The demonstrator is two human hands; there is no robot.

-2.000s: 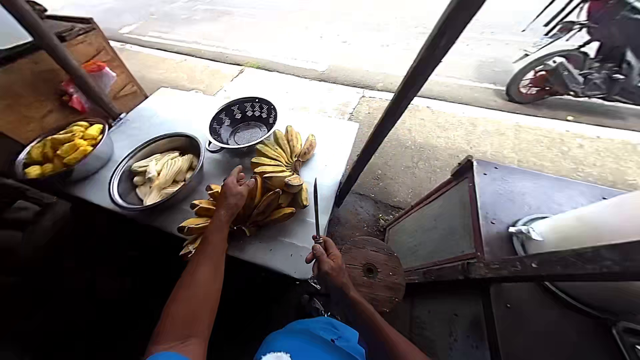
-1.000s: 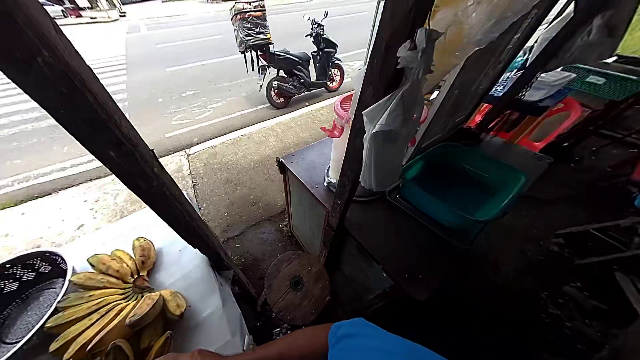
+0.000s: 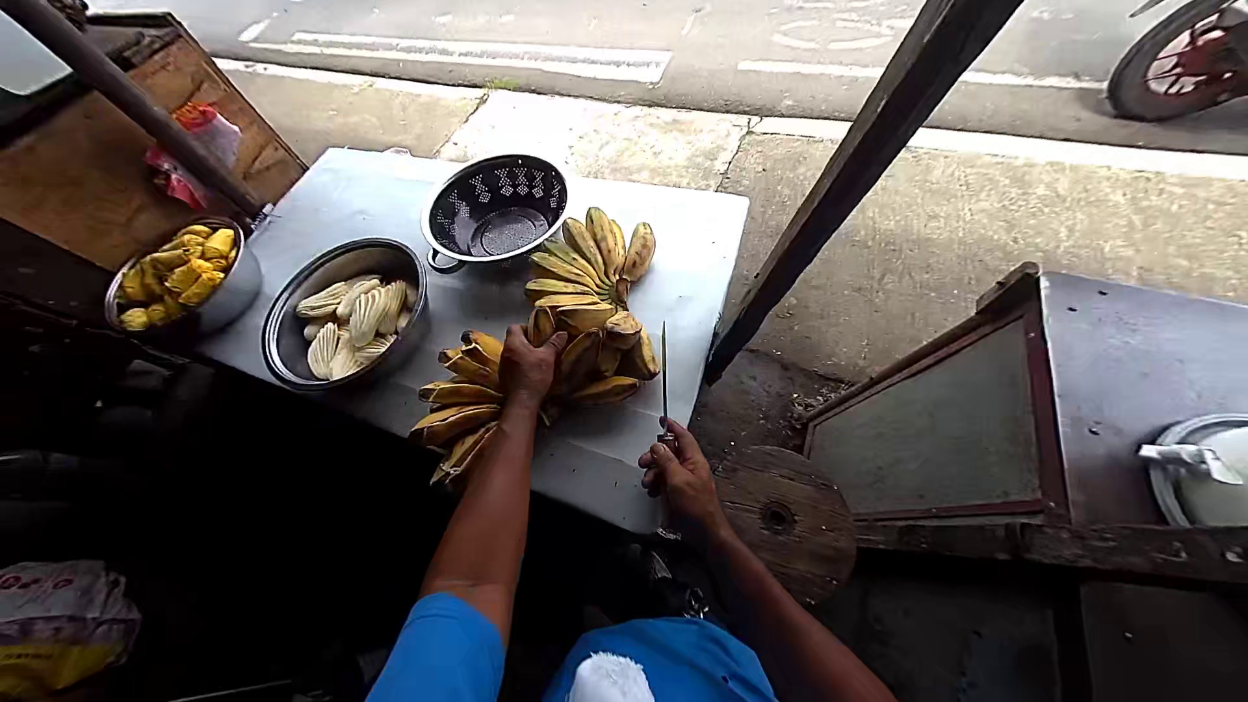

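My left hand (image 3: 529, 363) rests on bunches of yellow bananas (image 3: 458, 402) near the front of the table; whether its fingers grip one is unclear. My right hand (image 3: 680, 472) holds a knife (image 3: 665, 375) upright, its thin blade pointing away from me, just right of the bananas. Another bunch of bananas (image 3: 595, 255) lies farther back, beside a dark metal colander (image 3: 497, 210) with nothing in it. A steel bowl (image 3: 423, 336) to the left contains peeled, fan-cut bananas (image 3: 369, 312). At the far left, a metal pot (image 3: 249, 283) is filled with yellow pieces (image 3: 185, 275).
A white-covered table (image 3: 673, 219) bears the food. A slanting wooden post (image 3: 848, 175) rises at its right edge. Below right is a round wooden stool top (image 3: 785, 522), near a cabinet (image 3: 931, 429) with a metal-rimmed container (image 3: 1204, 468). A motorcycle wheel (image 3: 1175, 63) shows on the road.
The view has swung back left from the street side and the green basin to the table. Both hands and the knife are in full sight again, placed much as two seconds ago.
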